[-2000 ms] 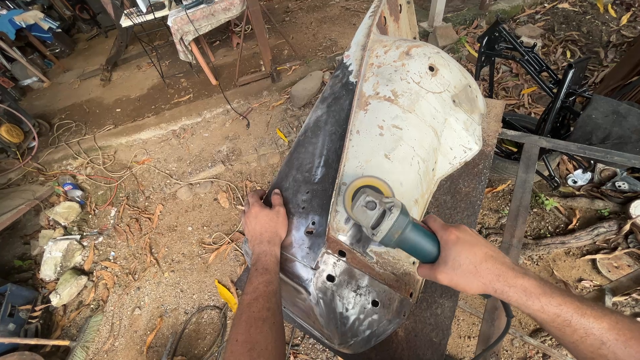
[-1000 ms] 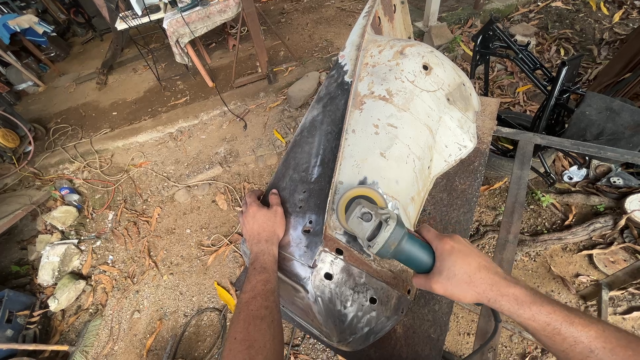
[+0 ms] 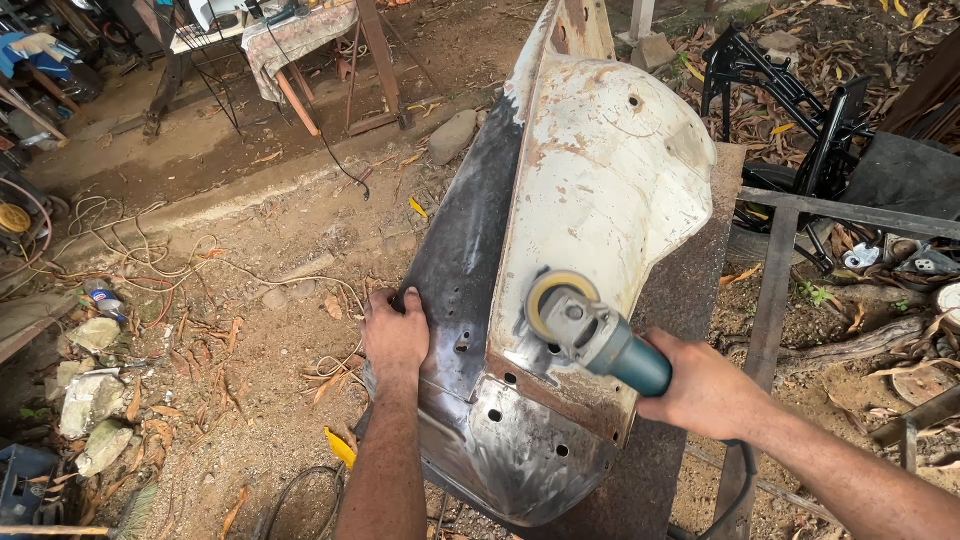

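Note:
My right hand [image 3: 694, 386] is closed around the teal body of an angle grinder [image 3: 634, 360]. Its yellow-rimmed disc lies against the white-painted part of a sheet-metal vehicle panel [image 3: 592, 172], just above a rust-brown strip. Bare, scuffed metal shows around the disc. My left hand [image 3: 395, 330] rests on the panel's dark left edge, fingers over the bare metal, its underside grip hidden. Several holes pierce the panel's lower part, which is ground to shiny grey. The panel lies on a rusty metal plate [image 3: 686, 277].
A metal frame [image 3: 772, 300] stands at the right, near a black motorcycle frame [image 3: 817, 135]. The grinder's cord [image 3: 746, 487] hangs below my right wrist. Stones [image 3: 90, 405], ropes and dry leaves litter the ground at left. A cloth-covered table [image 3: 300, 34] stands at the back.
The grinder has shifted slightly up and right from the rusty strip onto the white paint, where more bare metal shows around the disc. My left hand stays on the panel's edge.

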